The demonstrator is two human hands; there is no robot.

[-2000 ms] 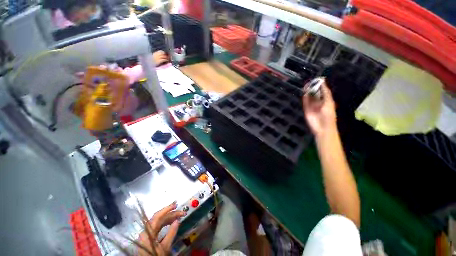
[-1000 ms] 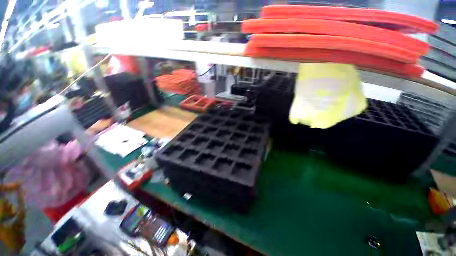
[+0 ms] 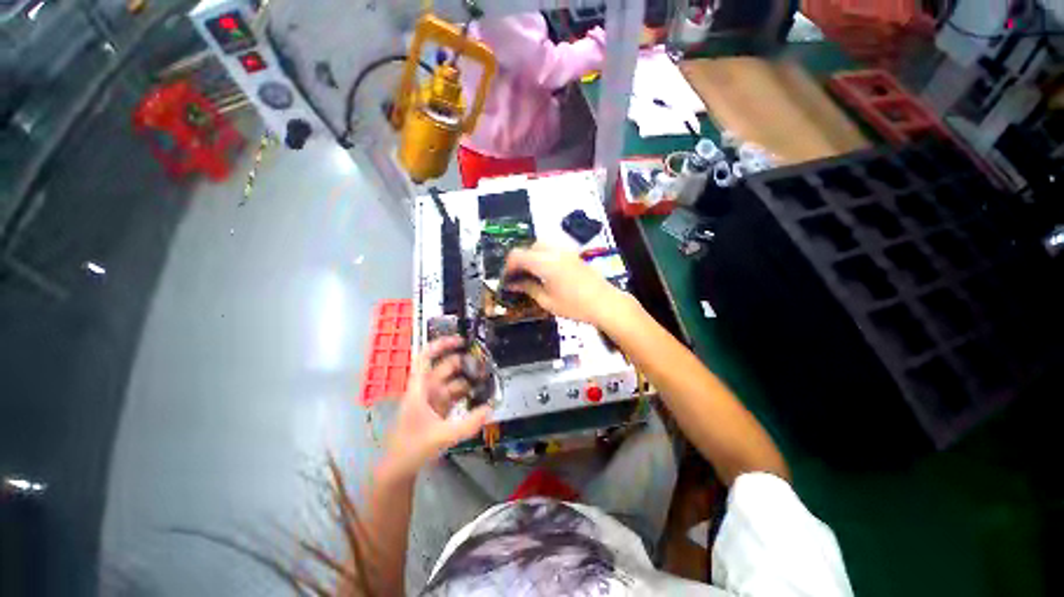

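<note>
The fixture point(image 3: 522, 341), a black block with copper-coloured details, lies on the machine's white base plate point(image 3: 583, 327). My right hand point(image 3: 558, 283) reaches over it from the right. Its fingertips are bent down at the fixture's middle, in front of a green piece point(image 3: 506, 230); whether they grip anything is hidden. My left hand point(image 3: 434, 406) is at the plate's front left corner, with a dark rounded unit point(image 3: 475, 376) between thumb and fingers. The unit is blurred. A long black bar point(image 3: 453, 268) stands left of the fixture.
The yellow press head point(image 3: 433, 126) is above and behind the fixture. A small black block point(image 3: 581, 225) and red button point(image 3: 594, 394) are on the machine. A red pocket tray point(image 3: 389, 350) is left, a black foam tray point(image 3: 893, 274) right. A person in pink point(image 3: 519, 88) is behind.
The view has swung back left to the machine. My right hand, earlier raised by the foam tray with a small unit, is now at the fixture. My left hand now has a dark unit.
</note>
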